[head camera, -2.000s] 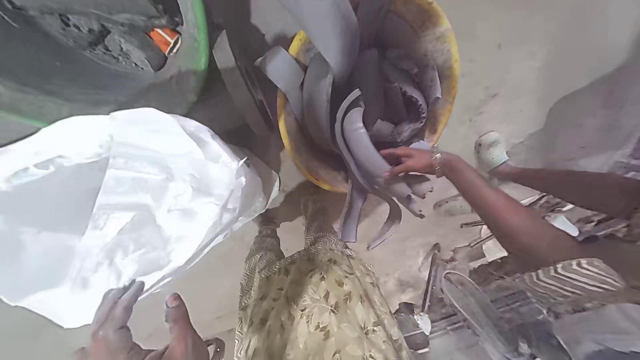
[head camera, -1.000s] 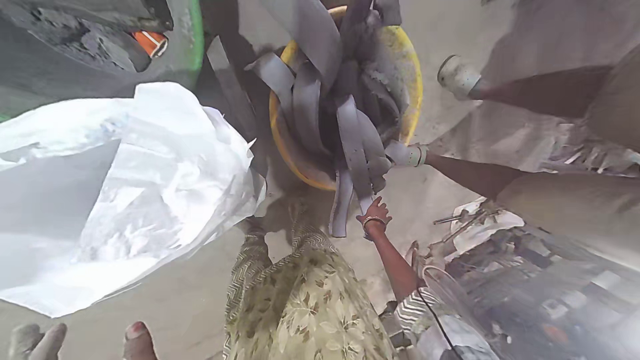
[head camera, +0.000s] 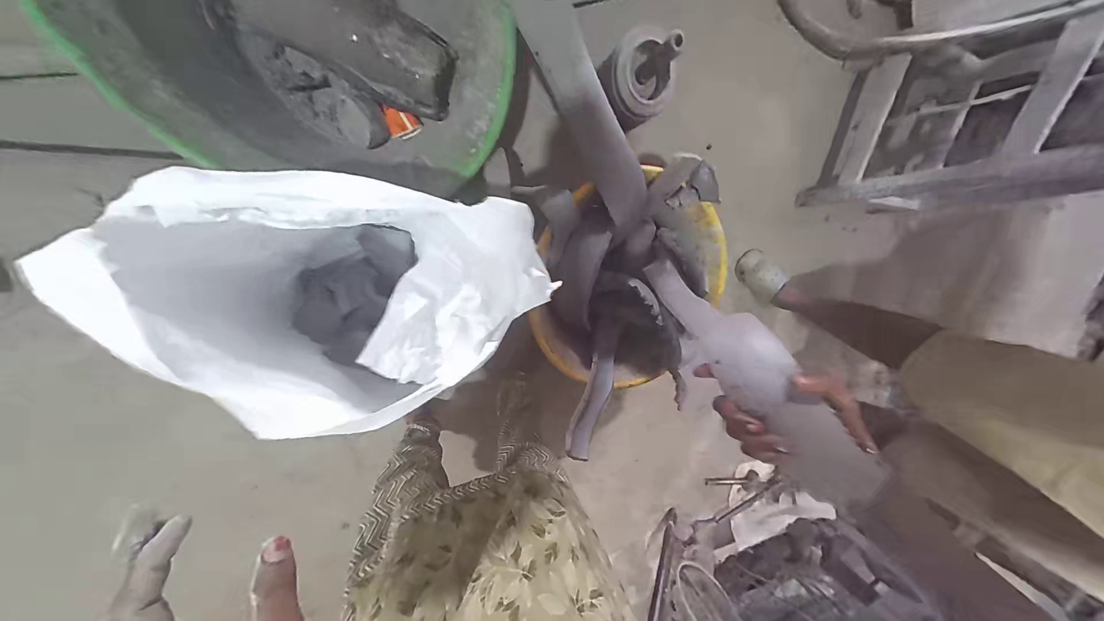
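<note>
My right hand (head camera: 759, 431) grips a wide grey strip (head camera: 750, 354), its fingers wrapped at the edges; the strip covers part of the hand. Behind the strip's far end stands a yellow-rimmed tub (head camera: 720, 246) holding several curved grey strips, one hanging over the near rim. At the lower left my left hand (head camera: 207, 578) shows only partly, its fingers apart and nothing between them. In front of it lies a white sack (head camera: 198, 302), its mouth wide, with grey pieces (head camera: 345, 289) inside.
A large green-rimmed tub (head camera: 504, 103) with dark material stands behind the sack. A roll (head camera: 638, 78) lies beyond the yellow-rimmed tub. Metal frames (head camera: 931, 177) stand at the upper right. Another person's leg and shoe (head camera: 763, 276) are at the right, metal scrap (head camera: 802, 561) below.
The right hand has moved away from the strips over the tub's near edge and now grips a wide strip right of it. The sack's mouth and contents have come into sight.
</note>
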